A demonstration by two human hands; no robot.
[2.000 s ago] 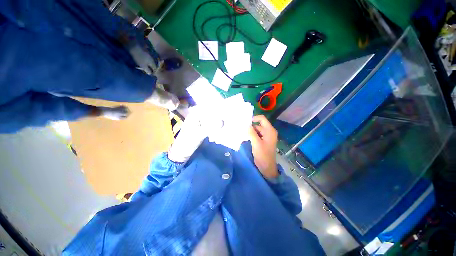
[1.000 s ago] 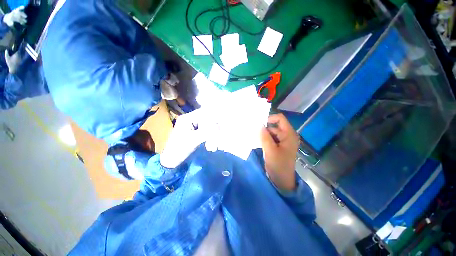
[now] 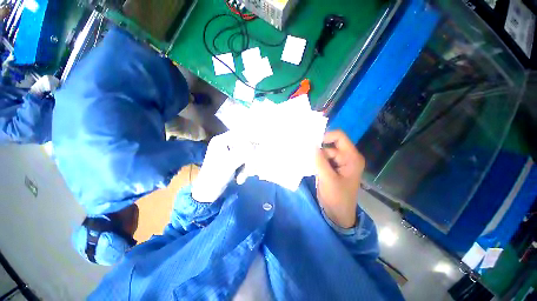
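Note:
Several white paper labels [image 3: 282, 141] are fanned out between my hands in front of my chest, overexposed so nothing on them is readable. My left hand [image 3: 219, 167], in a white glove, holds their left side; its edge blends into the paper. My right hand [image 3: 341, 170], bare, grips their right edge between thumb and fingers. More loose white labels [image 3: 257, 67] lie on the green bench mat [image 3: 197, 35] beyond.
A black corded scanner [image 3: 328, 35], orange-handled scissors [image 3: 301, 89] partly behind the papers, and an instrument box [image 3: 271, 10] are on the bench. A clear cover [image 3: 453, 135] with blue blocks stands right. A person in blue [image 3: 112, 117] bends at left; another's gloved hand [image 3: 44, 85] shows farther left.
The person at left has bent down and moved further into view. My hands and the fanned labels have shifted slightly right. The view has turned, and the papers now cover more of the scissors.

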